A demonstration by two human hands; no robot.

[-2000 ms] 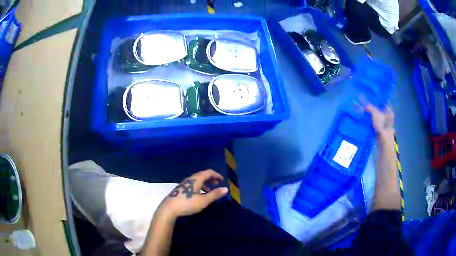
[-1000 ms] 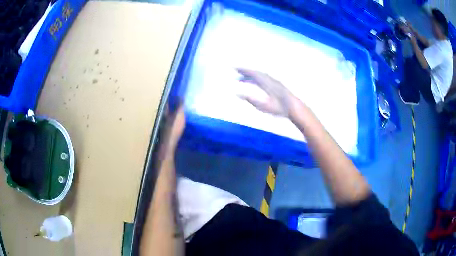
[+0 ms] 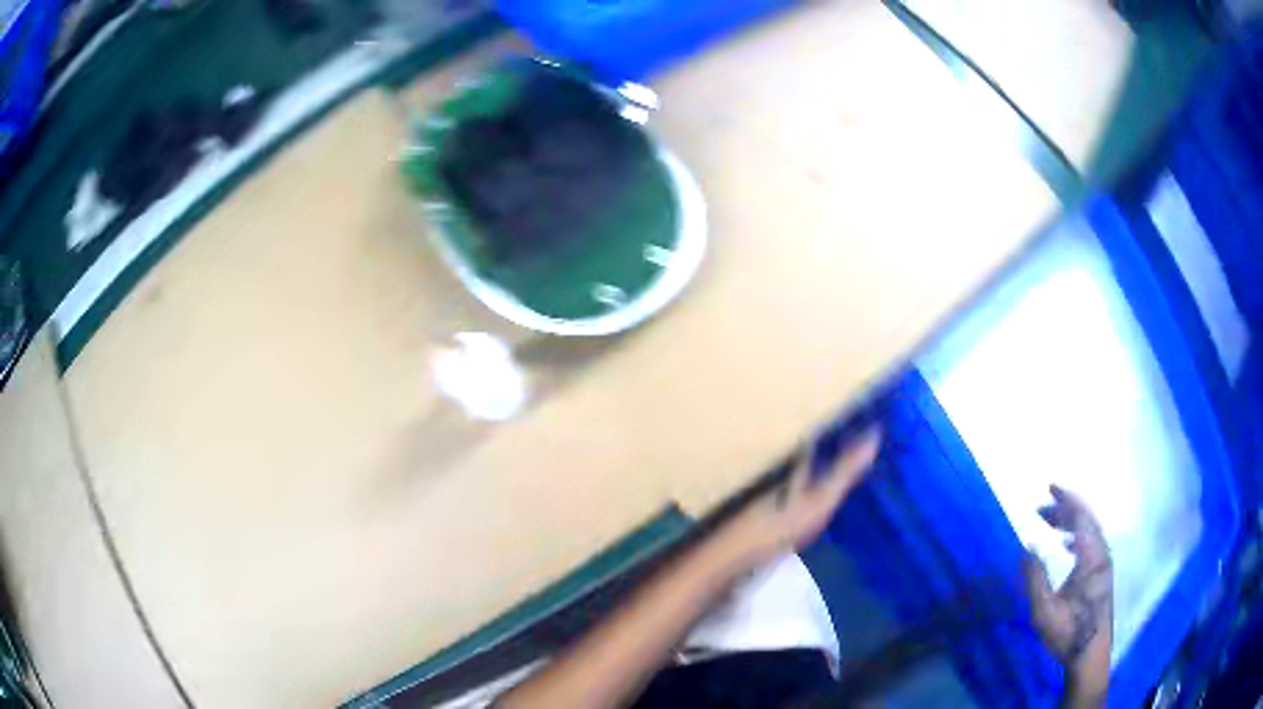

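The blurred glossy green car body shell point(image 3: 637, 229) lies on the tan cardboard of the bench point(image 3: 277, 485), its dark opening facing up and a white trim band around its rounded end. A small white glue bottle point(image 3: 479, 375) lies beside it. A blue crate point(image 3: 1212, 471) with a white liner sheet point(image 3: 1060, 353) is at the right, beside the bench edge. My left hand point(image 3: 831, 488) is at the bench edge by the crate's near side; its fingertips are blurred and its grip is unclear. My right hand point(image 3: 1078, 589) is over the crate, fingers apart, holding nothing.
A blue crate point(image 3: 637, 31) stands at the bench's far edge. Dark pieces with crumpled white material point(image 3: 90, 211) lie at the upper left beyond a pale strip. Another blue container with a white surface point(image 3: 1198, 263) shows at the far right. The picture is motion-blurred.
The view has swung toward the bench, so the shell and bottle appear nearer the centre. My right hand has moved from above the liner's middle toward the crate's near side. The stacked crates held earlier are out of view.
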